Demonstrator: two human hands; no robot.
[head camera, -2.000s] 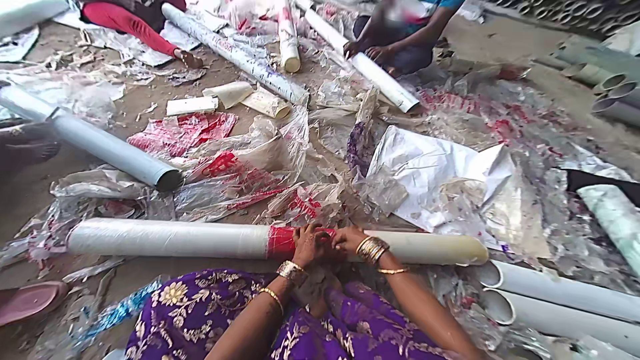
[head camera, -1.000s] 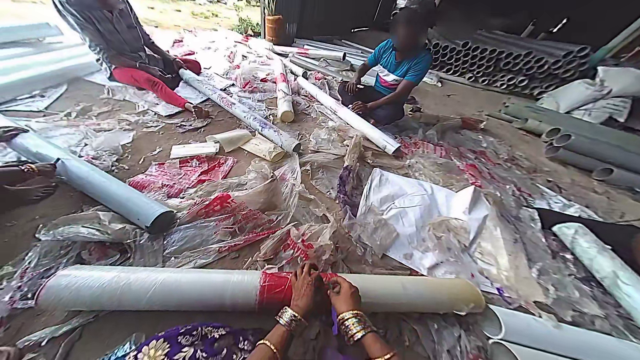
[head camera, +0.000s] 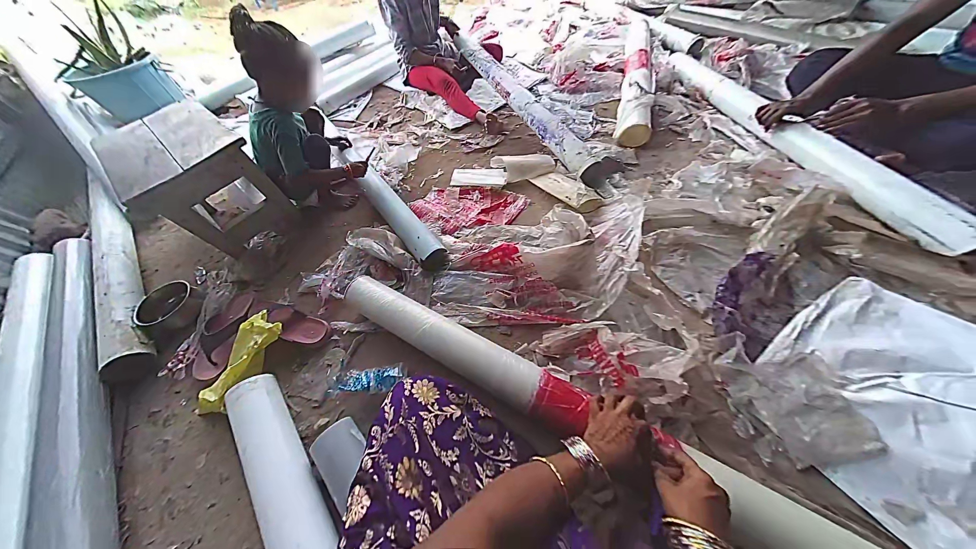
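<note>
A long pale tube (head camera: 450, 335) lies slantwise before me, partly wrapped in clear film, with a red plastic band (head camera: 560, 399) around its middle. My left hand (head camera: 614, 431), with bangles at the wrist, rests on the tube at the right edge of the red band, fingers bent onto it. Close beside it, my right hand (head camera: 686, 484) pinches red plastic at the tube's surface, its fingertips partly hidden. Purple patterned cloth (head camera: 435, 450) covers my lap on the near side of the tube.
Crumpled plastic film (head camera: 564, 267) and a white sheet (head camera: 900, 381) litter the ground. Pale tubes (head camera: 274, 465) lie at the near left, by a yellow plastic bag (head camera: 242, 358), sandals (head camera: 301, 326) and a metal bowl (head camera: 166, 305). A small person (head camera: 286, 145) sits by a stool (head camera: 206, 168); other people handle tubes farther off.
The view has swung left, bringing the stool and the small seated person into sight. Both my hands remain at the red band on the tube.
</note>
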